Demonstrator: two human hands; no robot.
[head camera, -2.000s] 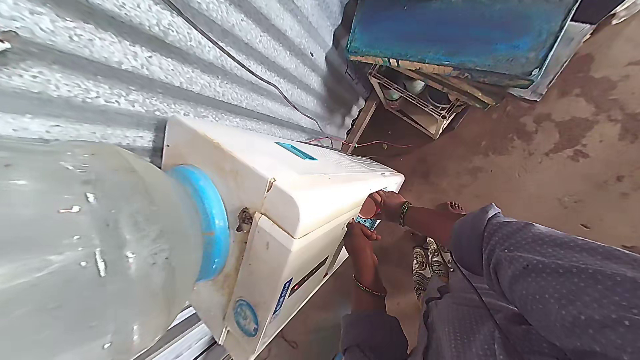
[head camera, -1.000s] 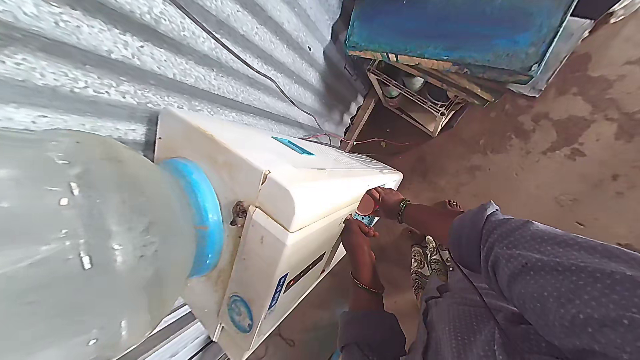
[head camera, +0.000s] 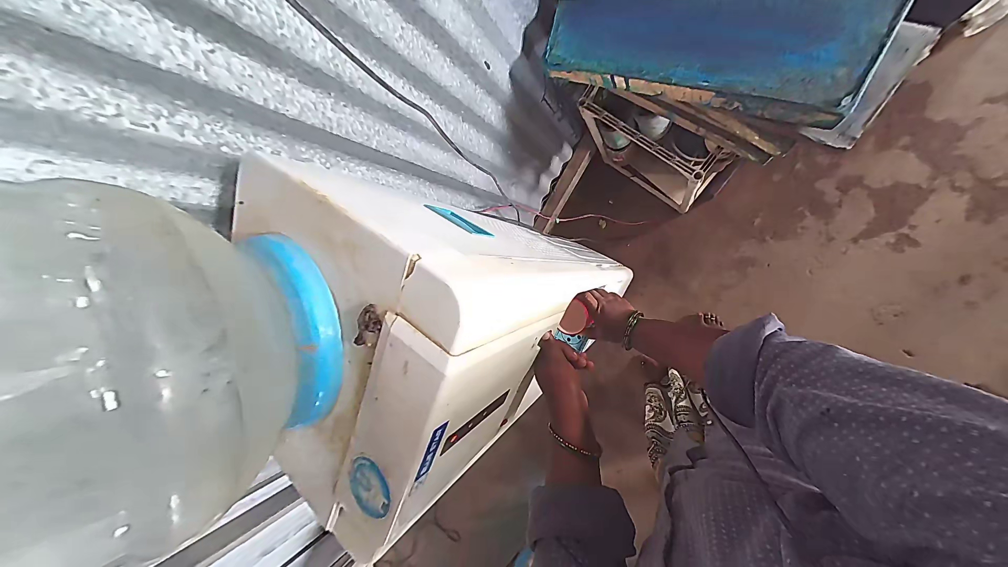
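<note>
At the front of a white water dispenser (head camera: 504, 307), low on the side near me, my right hand (head camera: 608, 315) grips a small cup-like container (head camera: 576, 316) with a reddish round face. A blue patterned part (head camera: 570, 340) shows just below it; whether it belongs to the same container is unclear. My left hand (head camera: 561, 364) is beside it, its fingers partly curled at the dispenser's front and close to the blue part; its exact contact is hidden. A large clear water bottle (head camera: 142, 346) with a blue neck ring (head camera: 311, 331) sits upside down on the dispenser.
A corrugated metal wall (head camera: 378, 87) runs behind the dispenser, with a dark cable (head camera: 394, 90) along it. A blue-topped table (head camera: 724, 47) stands farther off, over a wire rack (head camera: 654, 150) holding containers. Brown floor (head camera: 858, 260) extends to the right. Patterned footwear (head camera: 669, 405) shows below my arms.
</note>
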